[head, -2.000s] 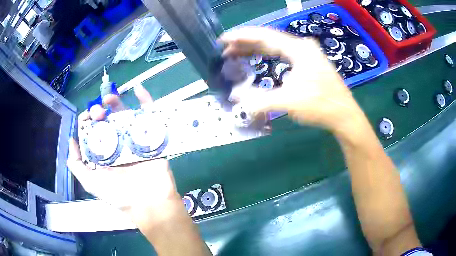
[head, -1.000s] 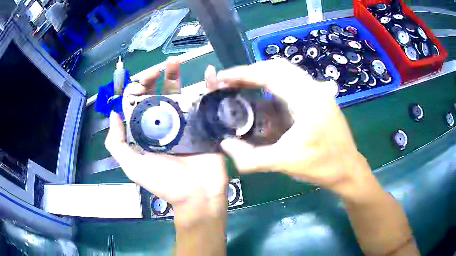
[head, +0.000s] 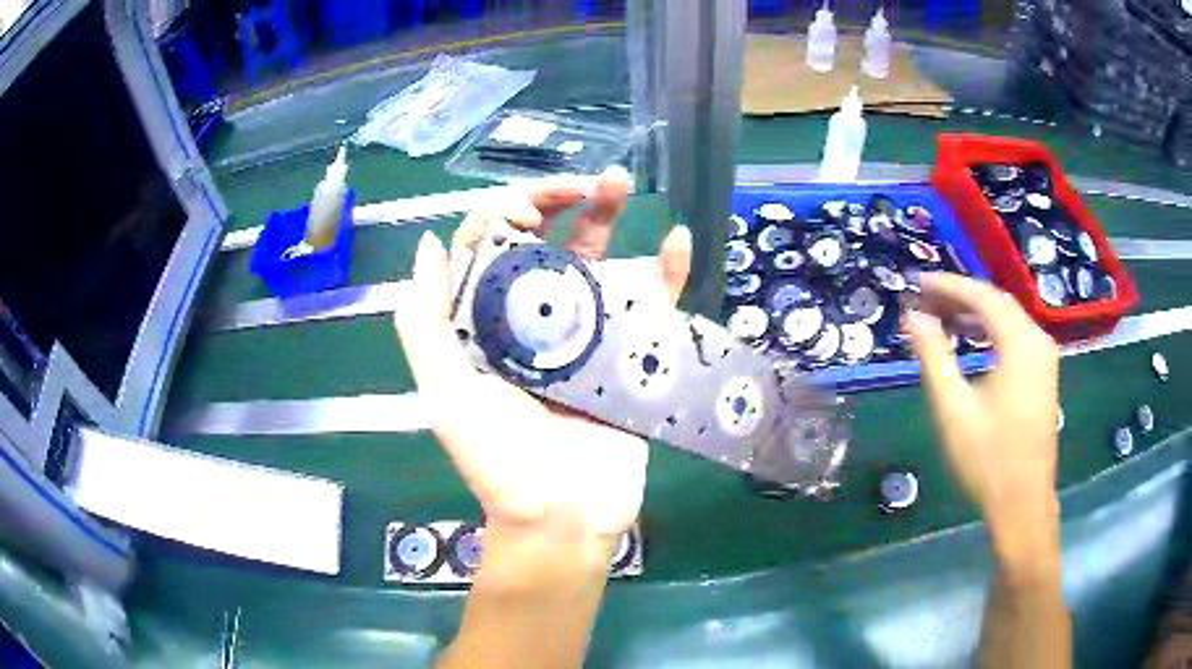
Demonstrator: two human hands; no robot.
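Note:
My left hand (head: 536, 431) holds a four-position metal plate (head: 686, 373) tilted down to the right above the bench. One black-rimmed disc part (head: 539, 311) sits at its left end; the other three seats show no disc. My right hand (head: 987, 392) is over the right side of the blue bin (head: 961, 248), which is heaped with discs. Its fingers are bent near the discs; whether they hold one cannot be told. A loaded plate (head: 396, 552) lies on the bench, partly hidden behind my left forearm.
A red bin (head: 952, 160) of discs stands right of the blue bin. Loose discs (head: 898, 489) lie at right. A metal upright (head: 682, 144) stands in front. At left are a needle-tip bottle (head: 327, 203) in a small blue holder (head: 298, 268) and a white strip (head: 203, 501).
My right hand has left the plate and moved right to the blue bin. The plate now tilts down to the right with one disc on it; two showed on it two seconds ago.

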